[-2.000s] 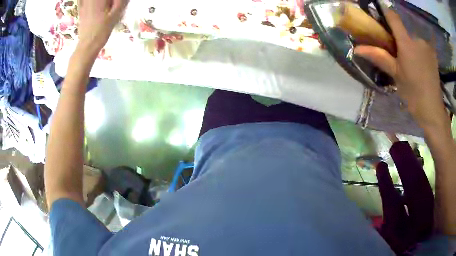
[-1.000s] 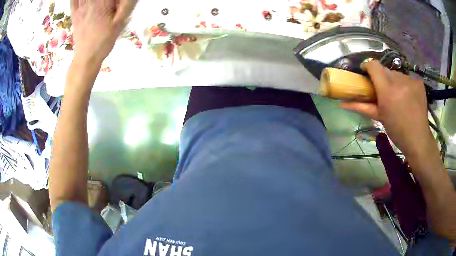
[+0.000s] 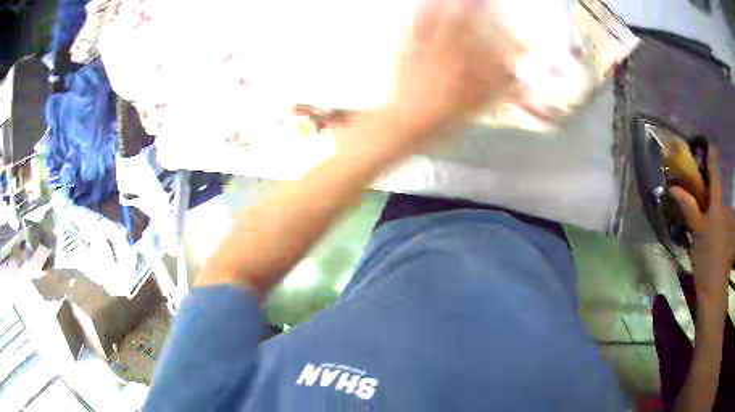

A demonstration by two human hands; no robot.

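The floral dress [image 3: 242,76] lies over the white padded pressing table and looks washed out by glare. My left hand [image 3: 459,60] is blurred and lies on or just over the cloth at the upper middle; whether its fingers hold cloth cannot be told. My right hand [image 3: 699,201] is at the far right, closed on the wooden handle of the steam iron [image 3: 657,165]. The iron is over the dark grey-purple rest pad [image 3: 673,84]. The white cover cloth [image 3: 524,177] shows along the near edge.
Crumpled blue garments [image 3: 80,133] are at the left. White hangers [image 3: 93,245] are bunched below them. A cardboard box [image 3: 105,310] stands at the lower left. The greenish shiny floor [image 3: 322,257] shows below the table. Dark purple cloth [image 3: 670,346] hangs at the lower right.
My right hand has moved the iron right, from the table's near edge to the rest pad. My left hand has moved right across the dress. The camera view has shifted, and the cloth looks brighter.
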